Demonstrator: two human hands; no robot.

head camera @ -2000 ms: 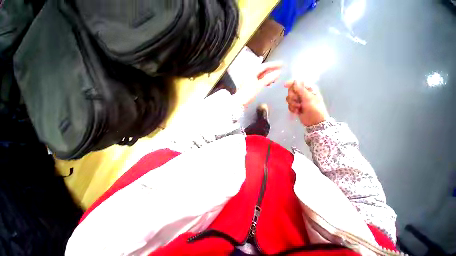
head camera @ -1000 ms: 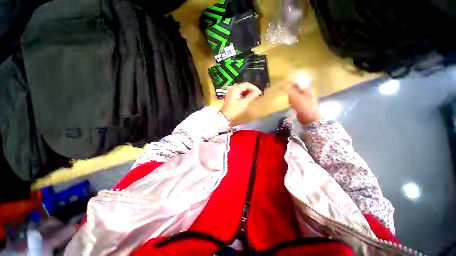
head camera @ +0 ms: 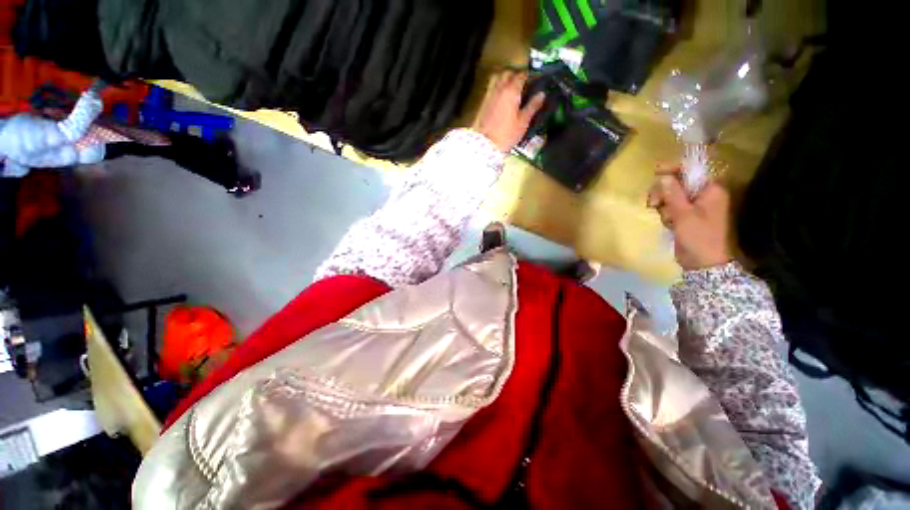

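Observation:
My left hand (head camera: 509, 112) is at the near stack of black hang tags (head camera: 577, 144), its thumb and fingers on the stack's left edge; whether it grips a single tag cannot be told. A second stack of hang tags with green chevrons (head camera: 624, 45) lies just behind it. My right hand (head camera: 695, 214) is closed around a tuft of clear-white plastic fasteners (head camera: 695, 171) that sticks up from the fist. A crumpled clear plastic bag (head camera: 723, 90) lies behind that hand on the yellow table (head camera: 624, 224).
Dark backpacks (head camera: 299, 60) stand in a row at the table's back left. More black bags (head camera: 838, 199) crowd the right side. At the left are a person's pale blue sleeve (head camera: 45, 139), a blue plastic item (head camera: 185, 118) and an orange bundle (head camera: 195, 339) beyond the grey floor (head camera: 299, 214).
The view has turned from the floor to the table with the tags. My left hand has reached onto the near tag stack. My right hand now shows the fastener tuft clearly.

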